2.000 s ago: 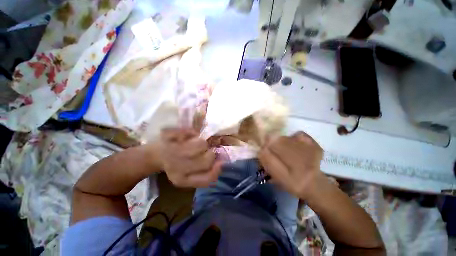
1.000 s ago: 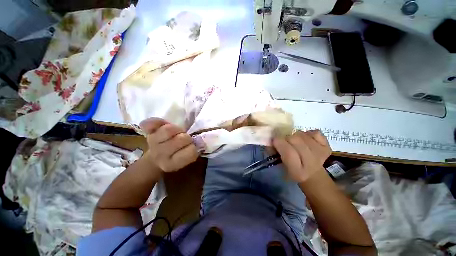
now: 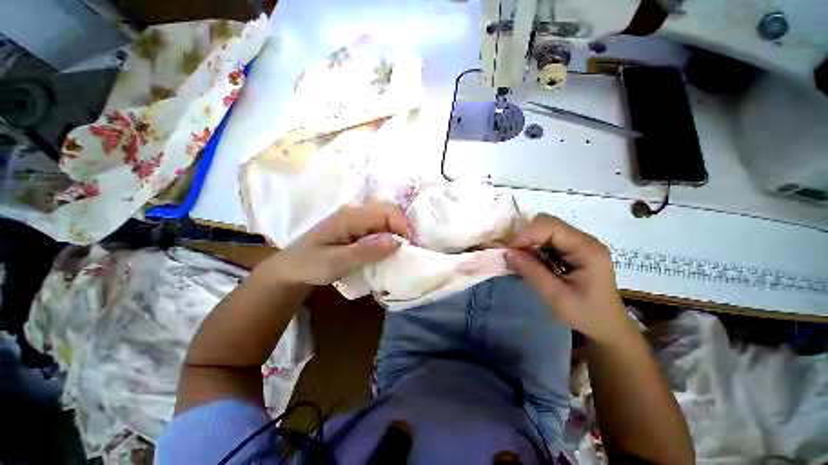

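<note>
A cream-white garment piece (image 3: 445, 272) with faint red flowers is stretched between both hands at the table's front edge, above the lap. Its rest spreads over the white table to the left of the needle area. My left hand (image 3: 349, 245) pinches the edge with thumb and fingers. My right hand (image 3: 567, 268) grips the other end of the edge. A small dark part of a tool shows between the right fingers; most of it is hidden.
The sewing machine's needle area (image 3: 502, 113) is beyond the cloth. Tweezers (image 3: 581, 118) lie beside a black phone (image 3: 663, 123). A blue tray edge (image 3: 202, 173) and floral cloth (image 3: 136, 145) are at left. White garment heaps (image 3: 136, 318) hang at both sides below the table.
The stretched edge has been turned, showing more pale cloth. My left hand has moved right along it. The metal blades seen below my right hand no longer show.
</note>
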